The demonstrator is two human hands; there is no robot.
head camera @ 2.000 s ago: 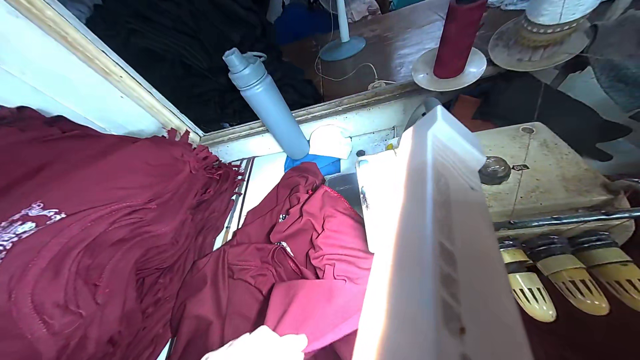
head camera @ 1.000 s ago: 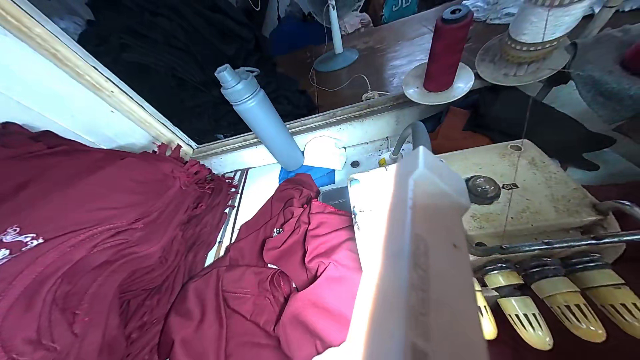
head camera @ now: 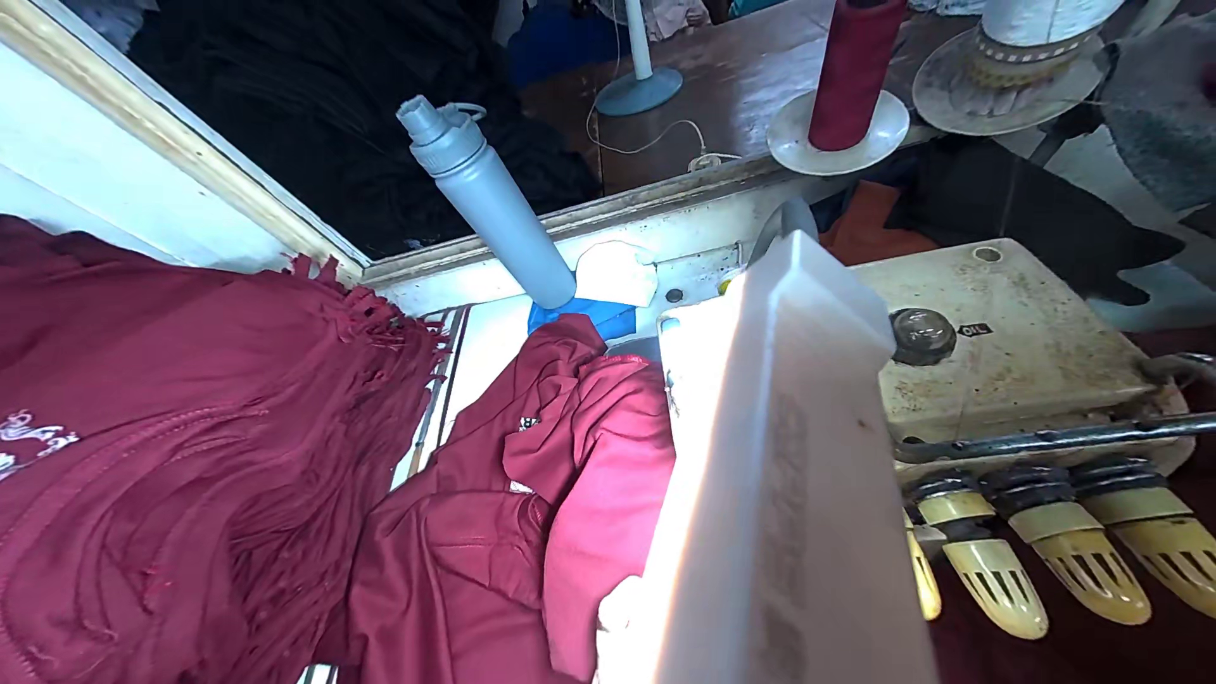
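Observation:
At the bottom centre, a bleached-out part of one of my hands (head camera: 619, 616) shows at the right edge of a maroon garment (head camera: 465, 560), against a white sewing machine housing (head camera: 807, 494). I cannot tell which hand it is, or whether it grips the cloth; the housing and the frame edge hide the rest. My other hand does not show. The garment lies bunched, with small white-and-dark marks on it. To its left, a large stack of maroon fabric pieces (head camera: 190, 427) with frayed edges hangs in layers, white embroidery at its far left.
A blue-grey bottle (head camera: 499, 209) leans on the window ledge beside a blue item (head camera: 598, 318). Maroon (head camera: 855, 76) and white (head camera: 1045, 19) thread cones stand behind. The stained machine top (head camera: 1007, 323), a metal bar (head camera: 1064, 437) and yellowed slotted tension parts (head camera: 997, 584) occupy the right.
Two seconds ago a hand lay on the garment's lower part; now only a bright edge of a hand shows, farther right beside the housing. The garment's folds have shifted.

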